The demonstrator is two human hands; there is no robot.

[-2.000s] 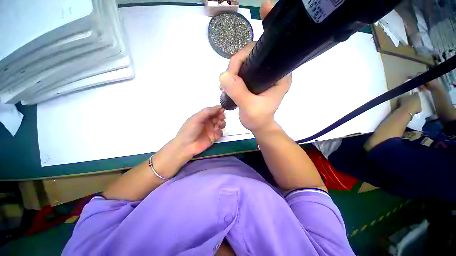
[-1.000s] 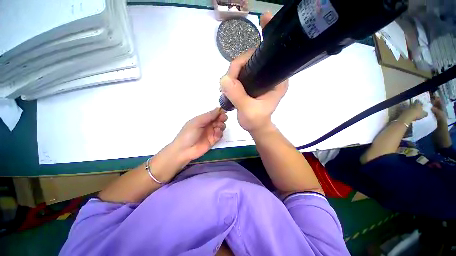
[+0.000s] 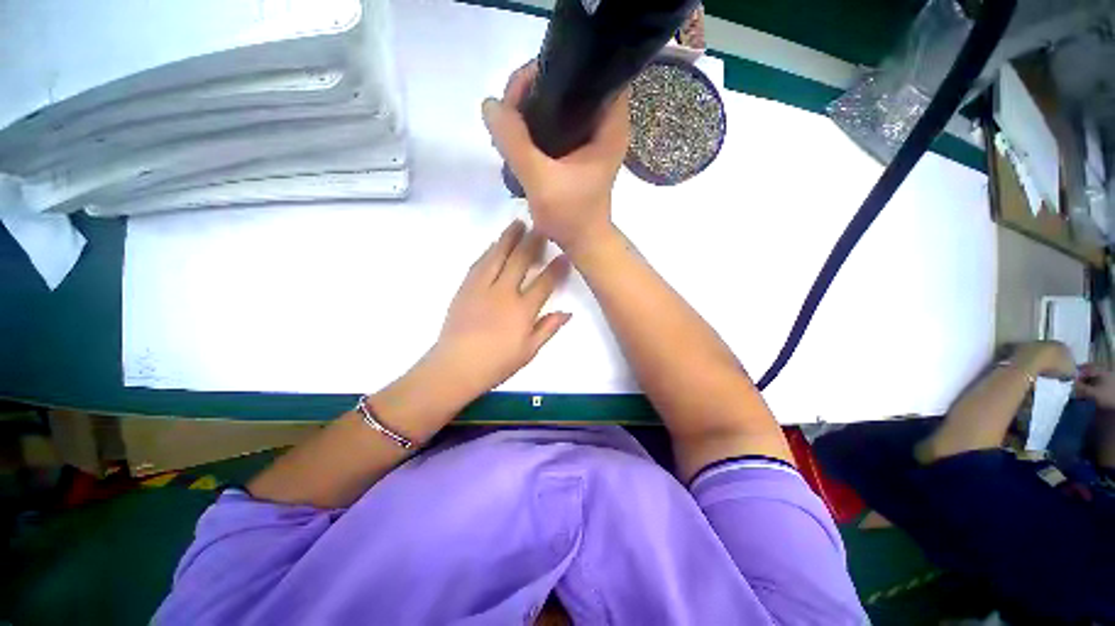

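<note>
My right hand (image 3: 565,171) grips a thick black electric screwdriver (image 3: 599,61), held upright over the white work sheet (image 3: 269,306). Its lower end shows beside my hand; the tip is hidden. My left hand (image 3: 495,312) lies palm down just below it, fingers spread, with no object visible in it. A flat white panel under the hands cannot be made out against the sheet. A round dark-rimmed dish (image 3: 675,122) full of small screws sits right of my right hand.
A tall stack of white panels (image 3: 245,122) stands at the left. A small box (image 3: 691,27) is behind the dish. A clear bag (image 3: 899,104) lies at the far right back. The black cord (image 3: 844,245) curves down on the right. Another person's arm (image 3: 997,397) is at the right.
The screwdriver and my right hand have moved left and up, away from my left fingertips. My left hand has opened and turned palm down. The view has shifted, showing the clear bag.
</note>
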